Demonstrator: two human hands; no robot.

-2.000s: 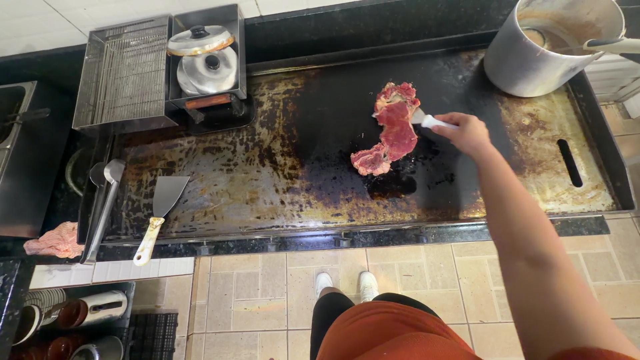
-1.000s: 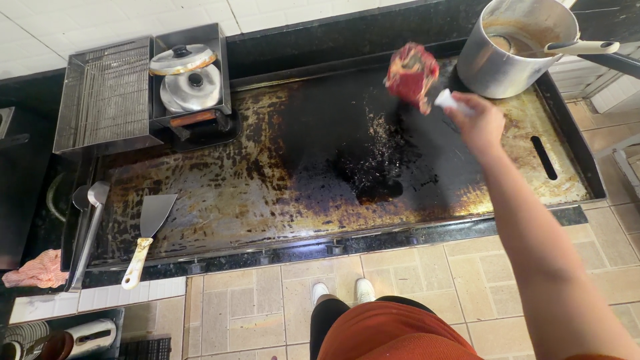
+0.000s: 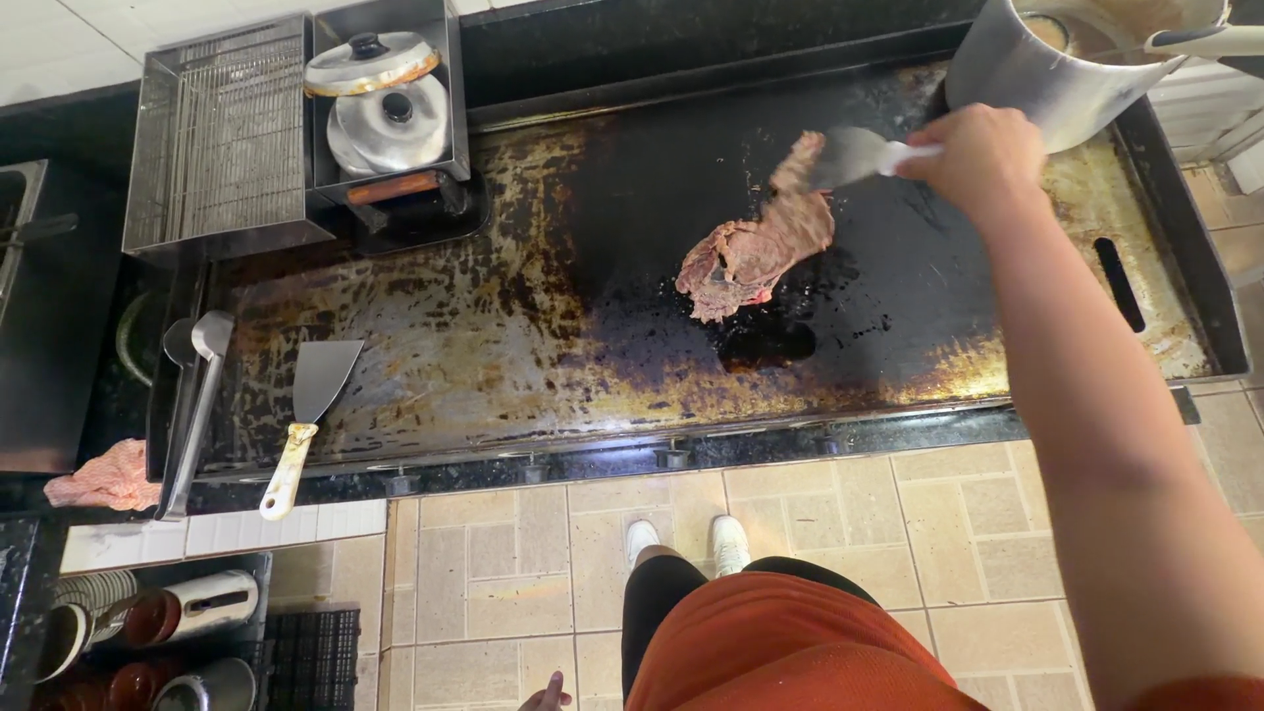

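My right hand point(image 3: 978, 158) is closed around the white handle of a metal spatula point(image 3: 854, 158) over the right half of the flat-top griddle point(image 3: 444, 346). The spatula's blurred blade is beside the upper end of a thin slice of meat point(image 3: 760, 247); whether they touch I cannot tell. The meat lies on the dark part of the griddle, its upper face browned, with a small red patch at the lower edge. Only some fingers of my left hand point(image 3: 548, 694) show at the bottom edge, low over the floor tiles, and its state is unclear.
A second spatula point(image 3: 321, 385) and metal tongs point(image 3: 202, 405) rest at the griddle's left front. Behind them are a wire-rack tray point(image 3: 232, 148) and a tray with lidded pans point(image 3: 390, 123). A large aluminium pot point(image 3: 1057, 79) stands at the back right. A cloth point(image 3: 109, 476) lies far left.
The meat was red side up on the griddle, then lifted on the spatula; now it lies on the griddle with a browned side up. Fingers of my left hand have come into view.
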